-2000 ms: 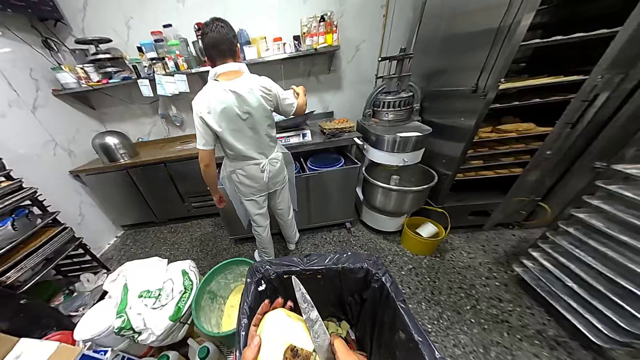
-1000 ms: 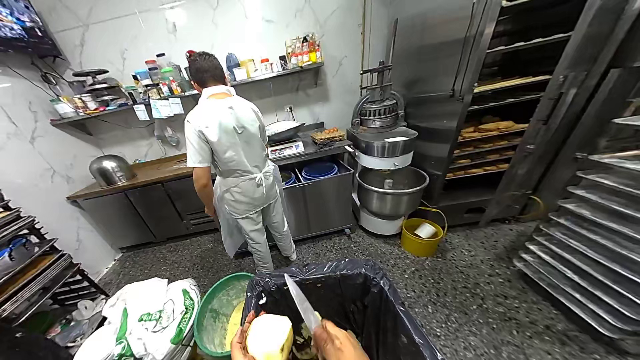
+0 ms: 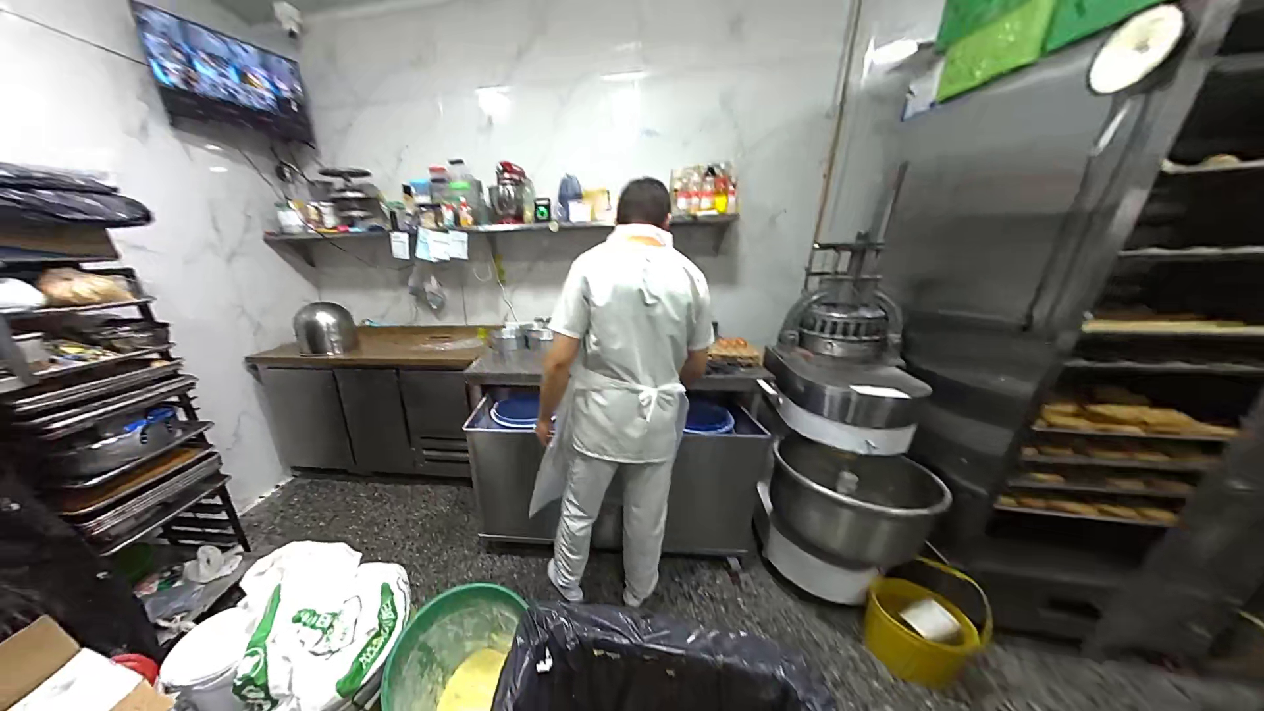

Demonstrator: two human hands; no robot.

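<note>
Neither my left hand nor my right hand shows in the head view now, and the knife and the pale yellow peeled piece seen earlier are out of view as well. At the bottom middle is a bin lined with a black plastic bag [image 3: 681, 642]. Touching its left side stands a green plastic tub [image 3: 434, 642] with a pale yellow piece [image 3: 476, 679] inside. Left of the tub lies a white plastic sack with green print [image 3: 321, 622].
A person in white [image 3: 637, 346] stands at a steel counter [image 3: 617, 494]. To the right are a spiral mixer [image 3: 854, 494], a yellow bucket [image 3: 913, 662] and racks of baked goods [image 3: 1136, 420]. A tray rack [image 3: 118, 425] stands at the left, beside an open cardboard box [image 3: 59, 657].
The view has tilted up, and both hands, with the knife and the peeled piece, have left it. The person in white now stands upright with both arms lowered.
</note>
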